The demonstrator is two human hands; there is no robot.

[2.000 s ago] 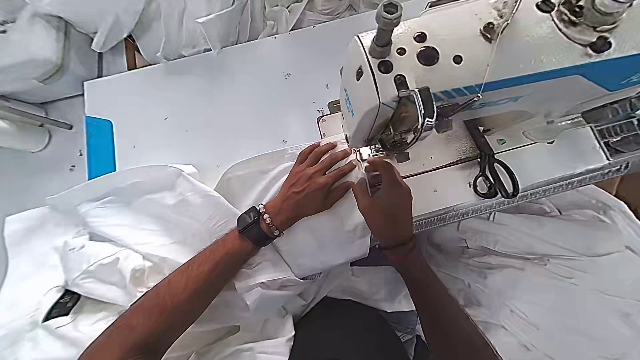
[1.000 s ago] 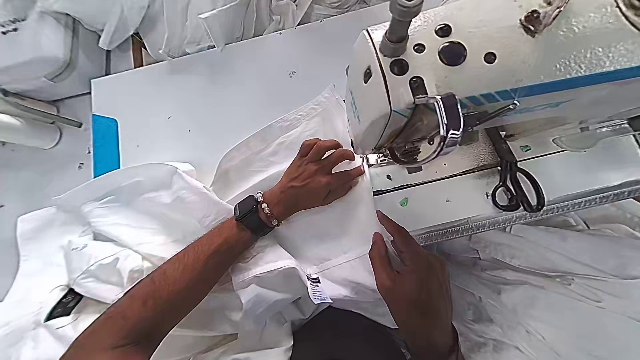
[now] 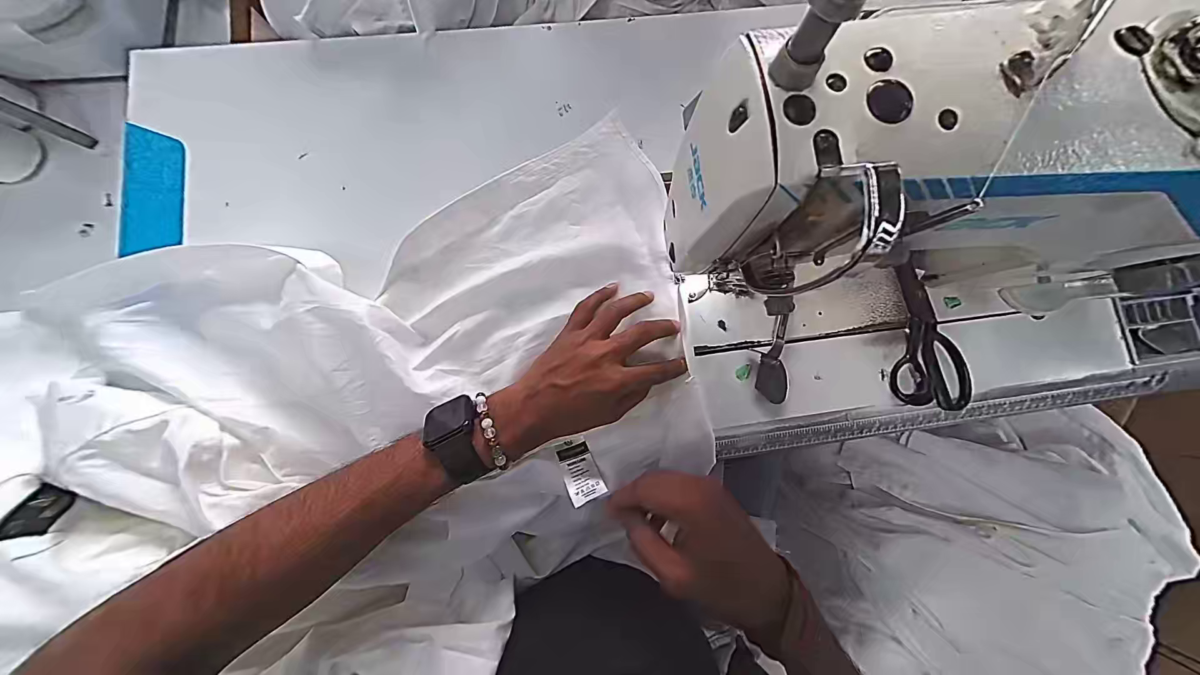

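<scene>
A white cotton garment (image 3: pixel 525 244) lies over the table, its right edge at the presser foot (image 3: pixel 696 285) of a Jack industrial sewing machine (image 3: pixel 844 103). My left hand (image 3: pixel 600 370), with a watch and a beaded bracelet on the wrist, presses flat on the cloth with fingers spread, just left of and below the foot. Below it a small care label (image 3: pixel 582 473) with writing shows on the cloth. My right hand (image 3: pixel 698 544), slightly blurred, is close to that label at the lower edge; its fingers are curled, and whether they pinch cloth is unclear.
Black scissors (image 3: pixel 928 361) lie on the machine bed, right of the foot. A measuring scale (image 3: pixel 937 424) runs along the table's (image 3: pixel 375 112) front edge. More white cloth (image 3: pixel 956 544) hangs at the lower right, and further white fabric (image 3: pixel 347 14) is heaped behind the table.
My right hand has gone from beside the presser foot down to the cloth's lower edge near the label. My left hand has slid a little down the cloth. The cloth's far corner is spread out beyond the foot.
</scene>
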